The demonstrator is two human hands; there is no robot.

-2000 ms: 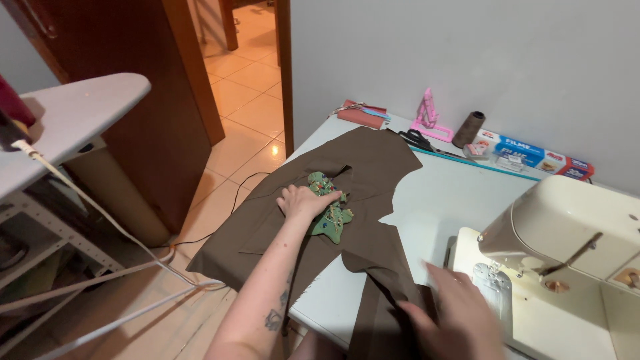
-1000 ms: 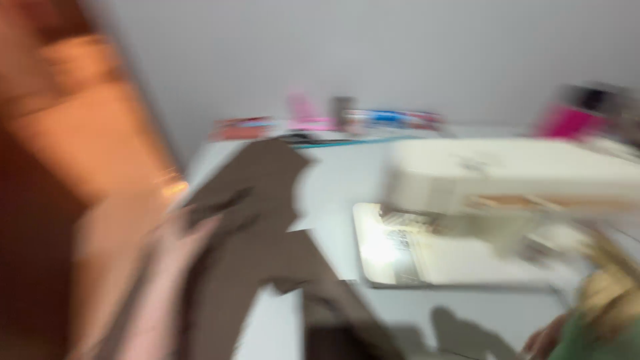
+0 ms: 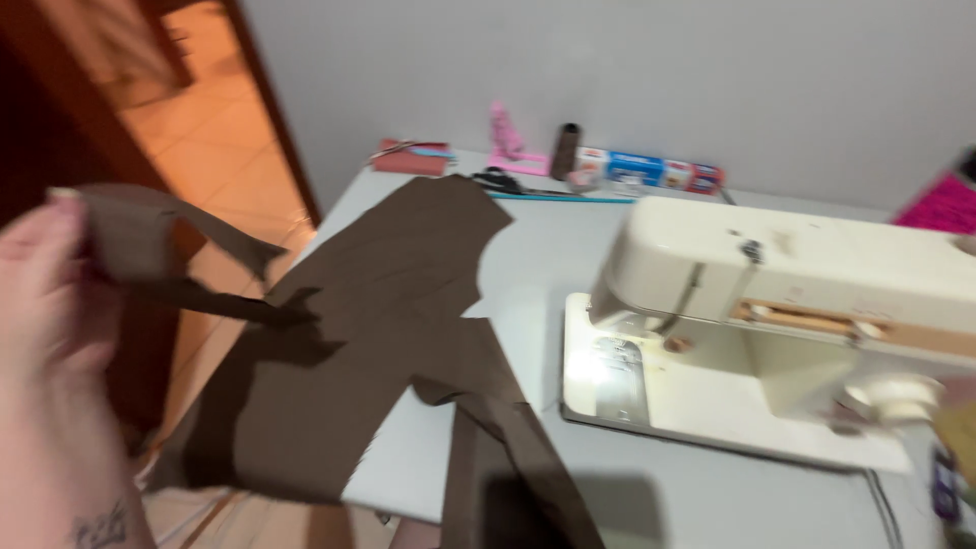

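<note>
Raised at the far left, my left hand (image 3: 57, 297) grips the edge of a strip of dark brown fabric (image 3: 130, 236) between thumb and fingers. The strip hangs towards a large cut piece of brown fabric (image 3: 366, 305) spread flat over the left part of the table. Narrower brown fabric (image 3: 511, 435) lies at the table's front edge. My right hand is out of view. A cream sewing machine (image 3: 762, 282) stands at the right, its metal needle plate (image 3: 621, 377) lit.
Along the wall lie a red pouch (image 3: 412, 158), black-handled scissors (image 3: 499, 181), a pink plastic stand (image 3: 518, 156), a brown thread cone (image 3: 566, 151) and a boxed film roll (image 3: 637, 168). A doorway with a tiled floor (image 3: 206, 137) is at the left.
My left hand, earlier on a green patterned item upon the fabric, is now raised at the left with a brown strip. The green item and my right hand have left view.
</note>
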